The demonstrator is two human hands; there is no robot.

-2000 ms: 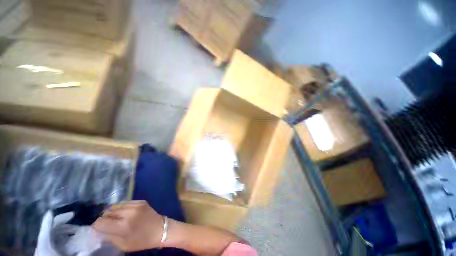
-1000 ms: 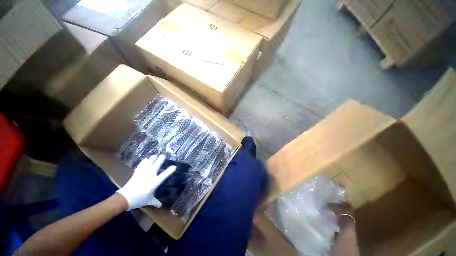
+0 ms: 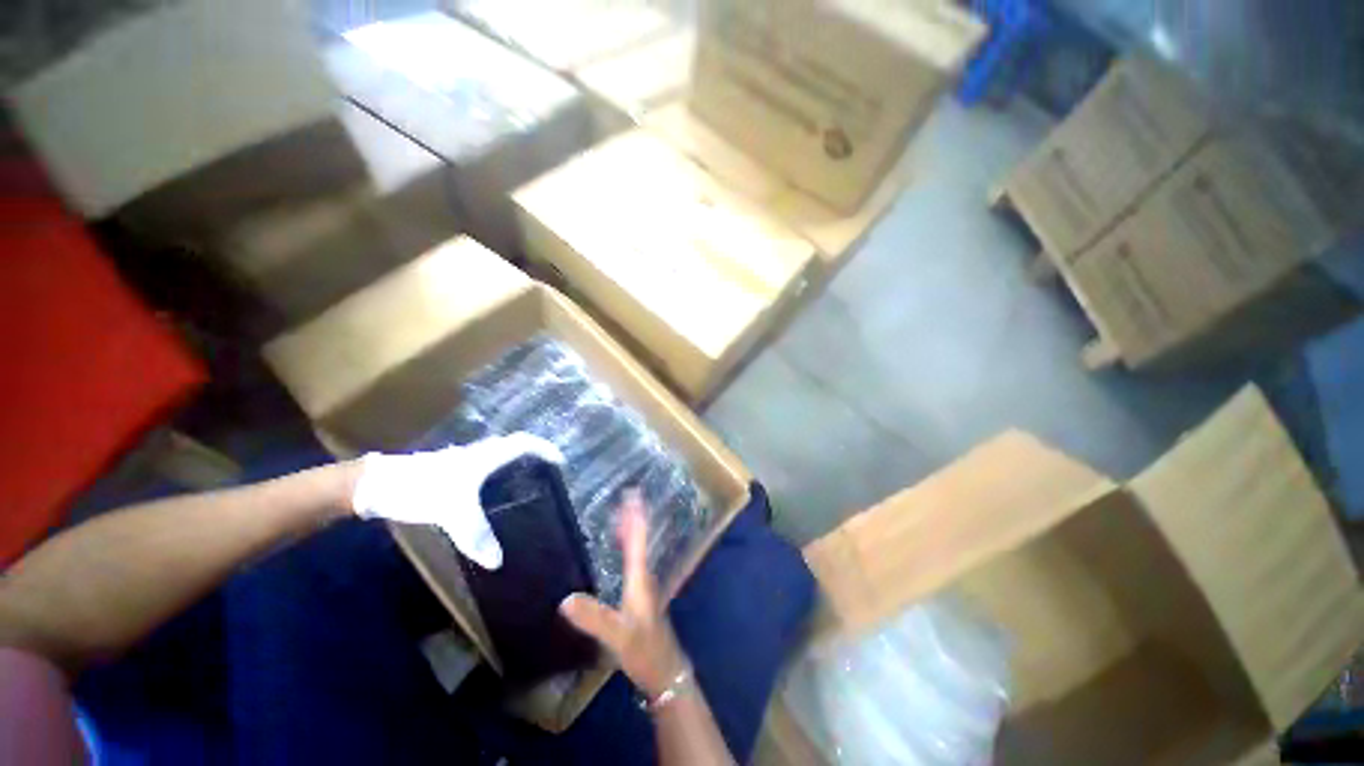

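Observation:
A bare black housing (image 3: 527, 576) is held over the near side of the packing carton (image 3: 392, 347) on my lap. My left hand (image 3: 467, 488), in a white glove, grips its upper end. My right hand (image 3: 636, 606), bare with a bracelet and slightly blurred, is beside the housing's lower right side with fingers spread; it holds nothing, and I cannot tell whether the thumb touches the housing. Shiny bagged housings (image 3: 636, 449) lie in rows in the carton. Whitish empty bubble bags (image 3: 913, 691) lie in the larger open carton (image 3: 965, 516) at lower right.
Closed cartons (image 3: 658, 255) stand beyond the lap carton, with a printed carton (image 3: 815, 97) upright on them. More cartons (image 3: 1182, 225) sit on a pallet at upper right. A red table (image 3: 75, 344) is at left. A blue stool (image 3: 1010, 45) shows at the top.
My right hand has left the bag carton, without a visible bag, and come beside the housing. My left hand has raised the housing, now seen more fully. The view has shifted.

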